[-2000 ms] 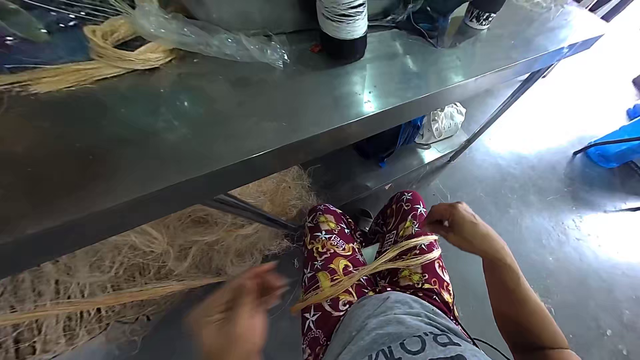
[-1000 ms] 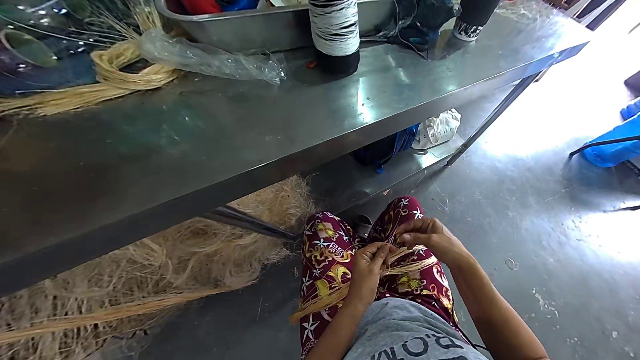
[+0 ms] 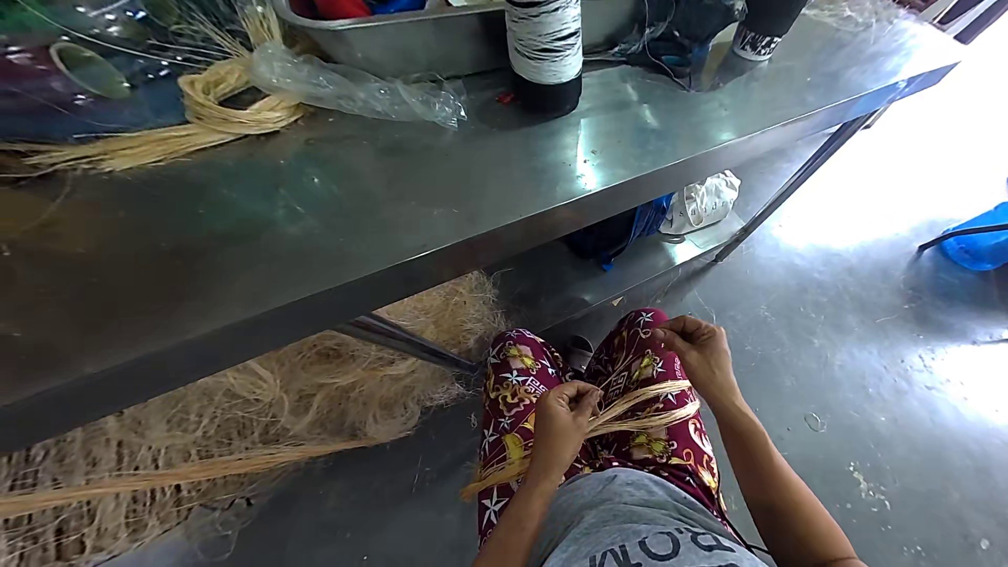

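A looped hank of pale plant fibre (image 3: pixel 642 409) lies across the thighs of the patterned maroon trousers (image 3: pixel 512 425). Over its middle is my left hand (image 3: pixel 568 421), thumb and fingertips pinched together. Past the right knee my right hand (image 3: pixel 697 350) is raised, its thumb and forefinger also pinched. Faint thin strands seem to run between the two hands, so each appears to hold a fine fibre; their ends are too thin to make out.
The steel table (image 3: pixel 378 197) spans the view ahead, bearing a coiled fibre bundle (image 3: pixel 228 110), clear plastic bag (image 3: pixel 354 90), thread cone (image 3: pixel 545 55) and metal tray (image 3: pixel 394 39). Beneath are loose fibre (image 3: pixel 331 386), a table leg (image 3: pixel 409 342) and a white bag (image 3: pixel 705 201). A blue stool (image 3: pixel 980 240) stands right.
My left hand moved from left of the lap onto the fibre hank, meeting my right hand one second ago. The hands have since drawn apart, with my right hand farther right.
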